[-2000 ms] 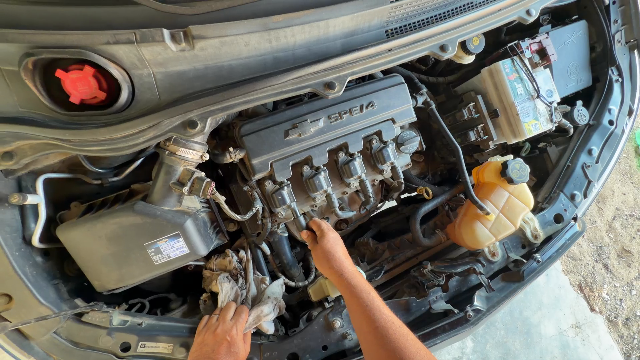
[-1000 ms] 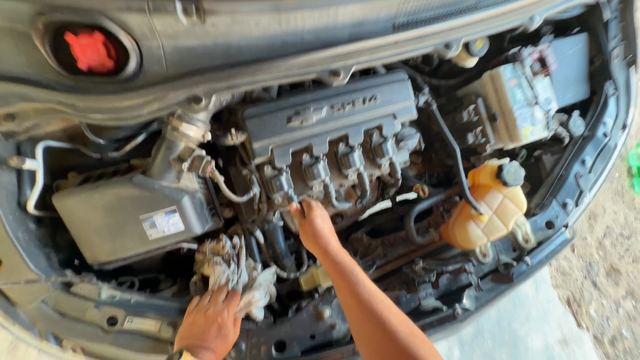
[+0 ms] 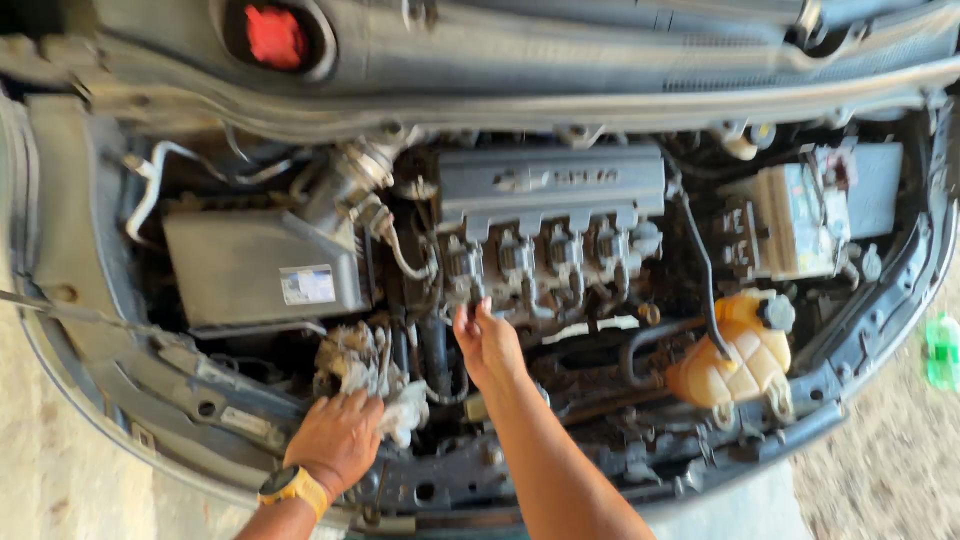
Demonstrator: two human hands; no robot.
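My left hand (image 3: 341,435), with a yellow-strapped watch on its wrist, rests on a crumpled grey-white rag (image 3: 367,367) at the front of the engine bay. My right hand (image 3: 487,341) reaches to the engine's front, its fingertips at the lower end of the leftmost ignition coil (image 3: 465,262) and its connector. Whether the fingers hold the connector or wire there is too blurred to tell. Three similar coils stand to the right, below the dark engine cover (image 3: 551,180). Below them, right of my right hand, lies a pale strip (image 3: 592,328).
A black air filter box (image 3: 262,262) is at left. At right are the yellowed coolant tank (image 3: 739,360) with its hose and the battery (image 3: 799,217). The front body edge (image 3: 450,480) runs below my forearms. A green bottle (image 3: 942,351) lies on the ground.
My right hand has turned, its fingers now pointing up at the leftmost coil's lower end. My left hand stays at the rag. The view has shifted.
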